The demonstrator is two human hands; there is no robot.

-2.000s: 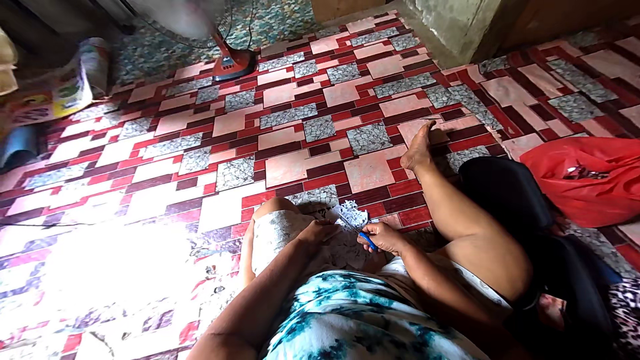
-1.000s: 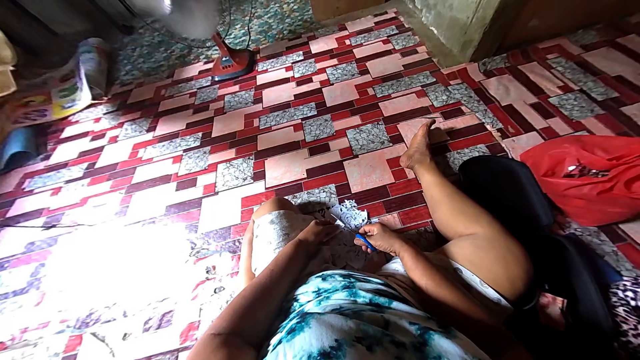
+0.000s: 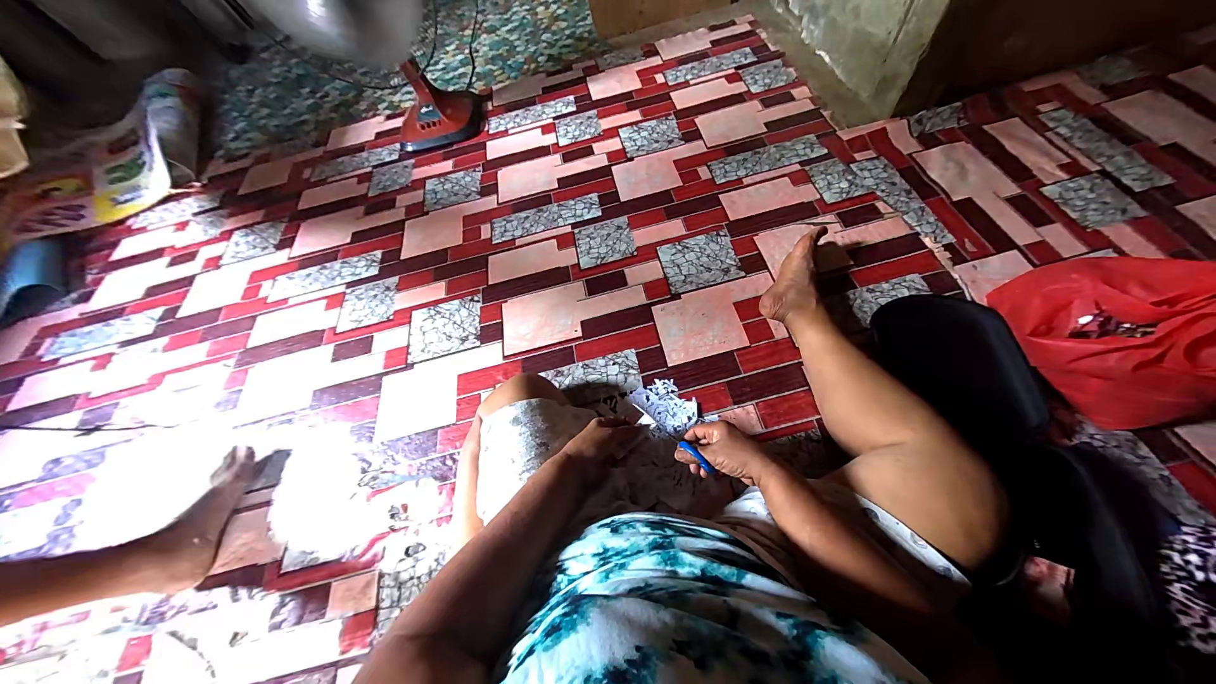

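Note:
My right hand (image 3: pixel 724 451) grips a tool with a blue handle (image 3: pixel 696 457), held over my lap; its working end is too small to make out. Close by on the left, my left hand (image 3: pixel 608 440) has its fingers around a thin pale piece (image 3: pixel 643 415), perhaps paper, though its kind is unclear. Just beyond both hands lies a small heap of white and bluish shreds (image 3: pixel 668 405), between my bent legs. Part of my left hand's grip is hidden by its own back.
A fan with a red base (image 3: pixel 443 121) stands on the patterned floor covering (image 3: pixel 541 256). Printed sheeting (image 3: pixel 123 176) curls at the upper left. Another person's bare foot (image 3: pixel 204 518) rests at the left. Right of my leg are a black padded object (image 3: pixel 959 361) and a red cloth or bag (image 3: pixel 1121 332).
Another person's foot and lower leg have come into view at the left. Both my hands stay near the same place, with the blue-handled tool still in my right hand.

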